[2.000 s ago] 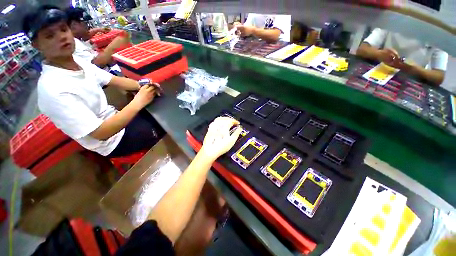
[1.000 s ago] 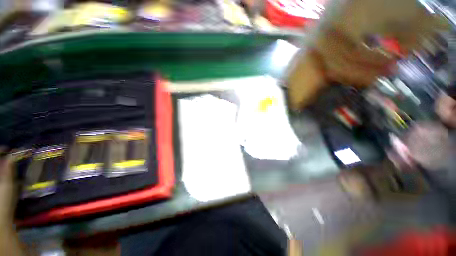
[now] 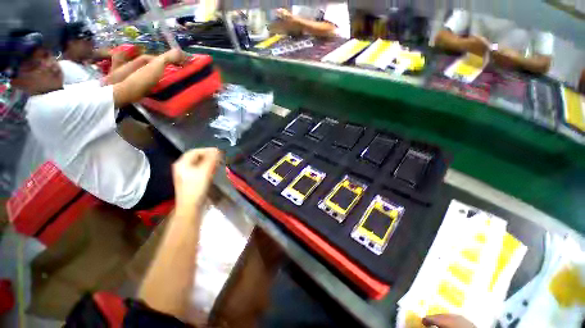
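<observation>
The black foam tray with a red edge (image 3: 308,240) lies on the bench. Its near row holds several frames with yellow film (image 3: 378,224) and, at its far left end, a dark housing (image 3: 266,152). Its back row holds several dark housings (image 3: 412,168). My left hand (image 3: 197,168) is above the bench edge, left of the tray, with fingers curled and nothing seen in it. White liner sheets with yellow pieces (image 3: 458,269) lie right of the tray. My right hand (image 3: 449,321), cut off by the bottom edge, is at their near end; its grip is hidden.
Clear plastic bags (image 3: 240,109) lie beyond the tray. A person (image 3: 90,141) sits at the left with an arm over stacked red trays (image 3: 186,83). A green divider (image 3: 359,99) runs behind, with workers' hands beyond it. A white pile with a yellow clump (image 3: 571,285) is at right.
My left hand has moved off the near row to the left of the tray. My right hand has come into view at the liner sheets. The neighbour's arm has moved onto the stacked trays.
</observation>
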